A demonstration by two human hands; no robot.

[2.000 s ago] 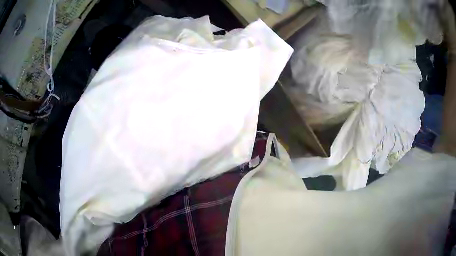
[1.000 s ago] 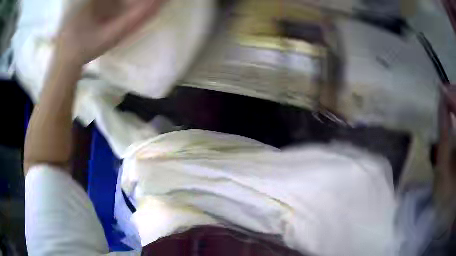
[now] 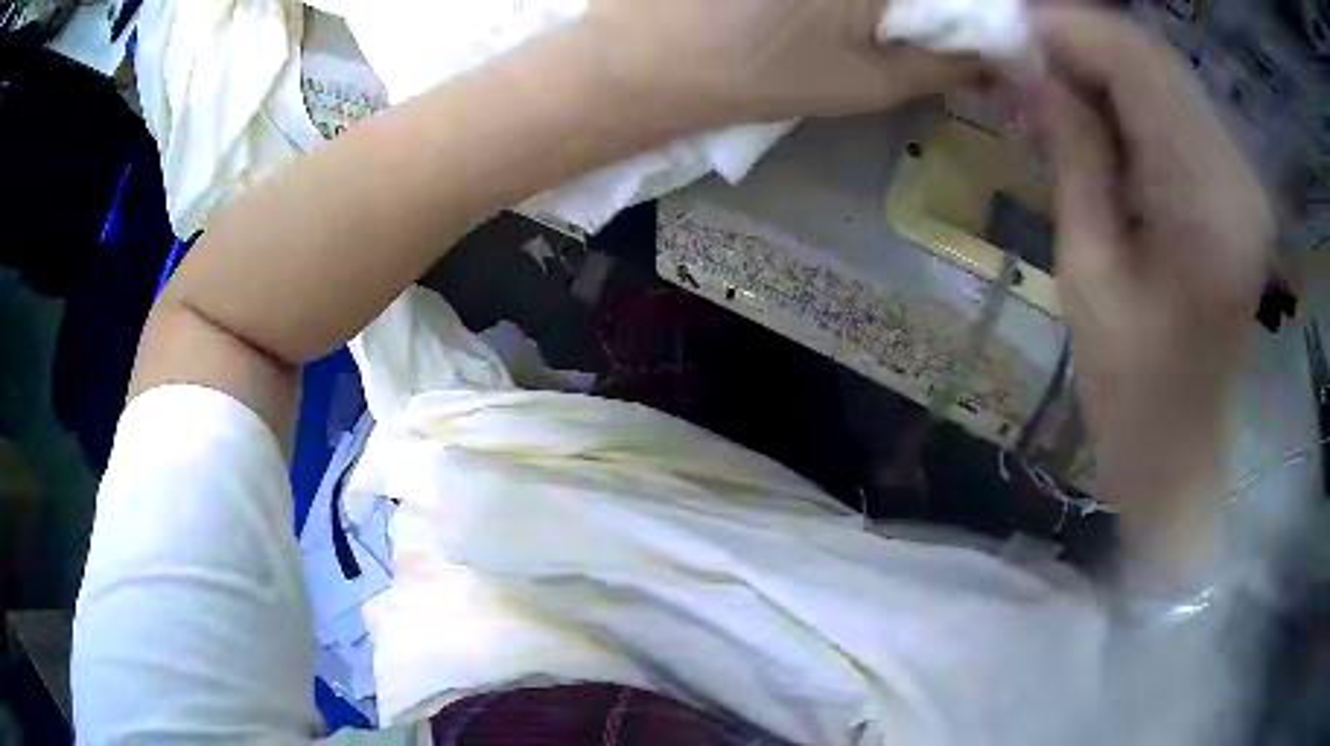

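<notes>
My left hand (image 3: 788, 51) reaches across the top of the view, its fingers at a small white cloth edge (image 3: 955, 25). My right hand (image 3: 1152, 190), blurred, meets it there and pinches the same edge. More of the white garment piece (image 3: 467, 29) lies behind my left forearm at the top left. The hands are above the sewing machine bed (image 3: 861, 313), near its cream-rimmed opening (image 3: 948, 219). The needle area cannot be made out.
A large cream-white garment bundle (image 3: 642, 539) covers my lap over dark red plaid cloth (image 3: 584, 717). A blue bin (image 3: 328, 401) with white pieces is at the left. Thin thread ends (image 3: 1043, 488) hang at the machine's front corner. A black strap (image 3: 1053, 401) crosses the bed.
The view has swung onto the machine. My left hand has moved right from the upper left. My right hand has come in from the right edge, and both now meet at the white edge.
</notes>
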